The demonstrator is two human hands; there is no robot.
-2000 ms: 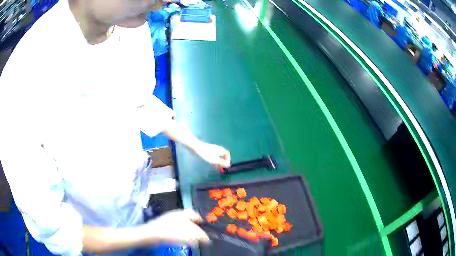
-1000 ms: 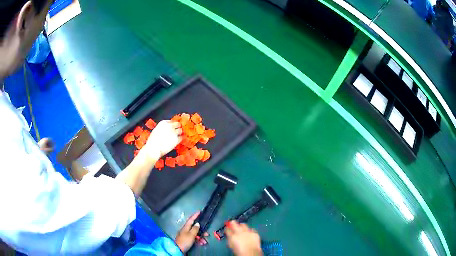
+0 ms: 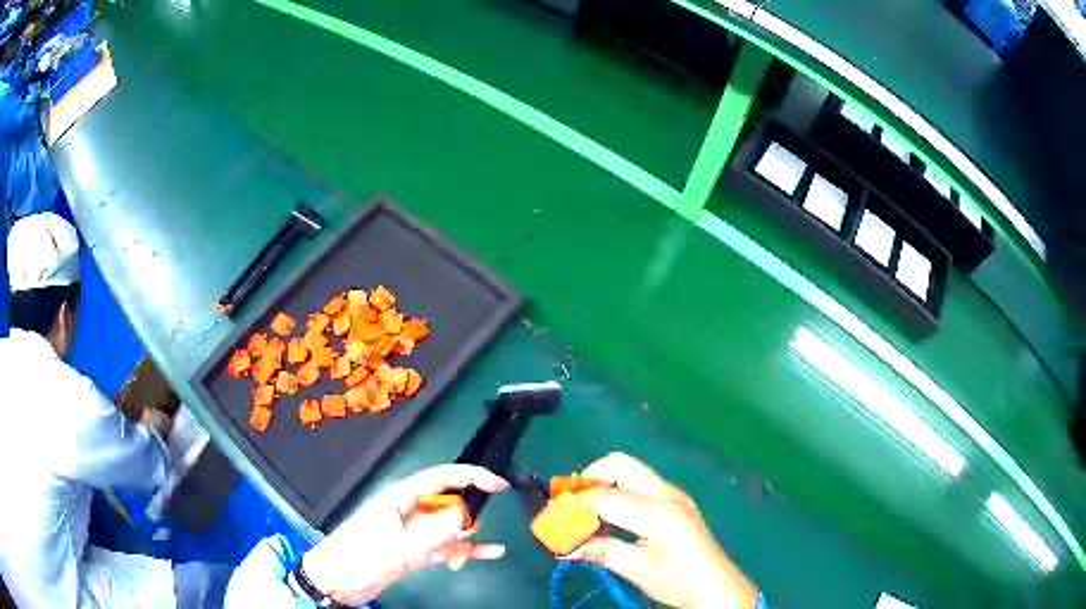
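Observation:
My left hand (image 3: 399, 535) grips the lower part of a black T-headed handle unit (image 3: 500, 431), with an orange piece (image 3: 447, 512) at its fingers. My right hand (image 3: 655, 535) pinches a squarish orange cap (image 3: 565, 523) just right of that handle. A dark bar end shows between my hands; whether it belongs to a second handle is unclear. A black tray (image 3: 465, 280) with a pile of loose orange caps (image 3: 369, 333) lies beyond my left hand. Another black handle (image 3: 268, 259), with an orange end, lies past the tray's far left edge.
A person in a white coat and cap (image 3: 60, 393) bends low at the left bench edge. A blue coiled cord (image 3: 590, 585) lies below my right hand. Black trays with white pieces (image 3: 840, 214) stand beyond the green rail. A pale board (image 3: 83, 95) is at the upper left.
The other person's hand has left the tray, and that person is lower at the left. My hands have come up into fuller view, with an orange cap now held in my right fingers.

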